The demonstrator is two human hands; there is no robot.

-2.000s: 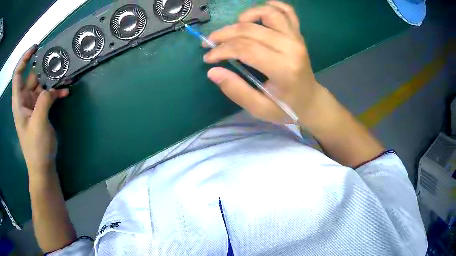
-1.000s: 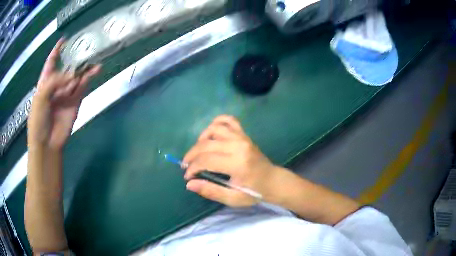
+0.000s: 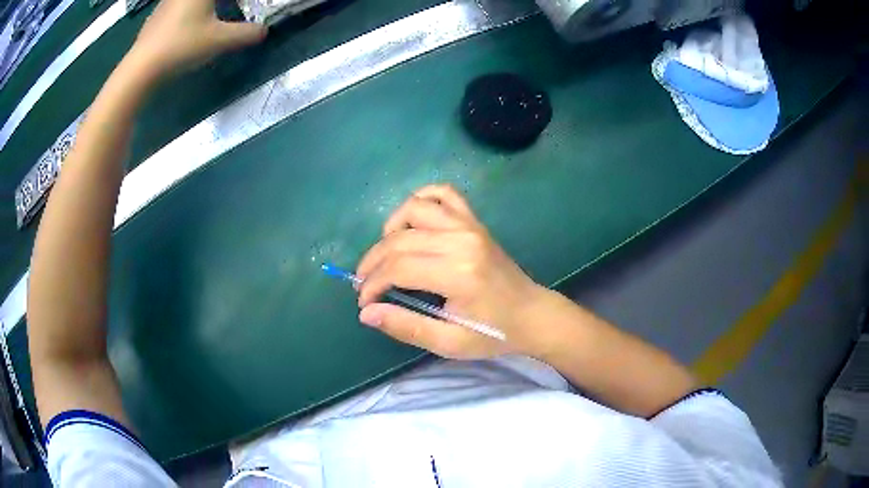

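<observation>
My right hand [image 3: 438,276] is over the green bench [image 3: 238,334], closed round a slim clear pen-like tool [image 3: 474,327]. The tool's blue collar and fine tip point left, off any part. My left hand [image 3: 186,36] is stretched to the top left, partly cut off by the frame's edge. Its thumb lies beside the end of a pale metal fixture [image 3: 276,10], mostly out of the picture. Whether the hand grips it I cannot tell.
A black round pad [image 3: 506,111] lies on the bench. A light blue and white cap [image 3: 717,100] lies at the upper right, beside a grey-white machine housing [image 3: 596,14]. A pale strip [image 3: 314,76] crosses the bench. Another fixture [image 3: 43,181] lies far left.
The dark four-seat fixture under my hands has left the view. My left hand has moved up and right, further across the bench. My right hand has drawn back with the tool.
</observation>
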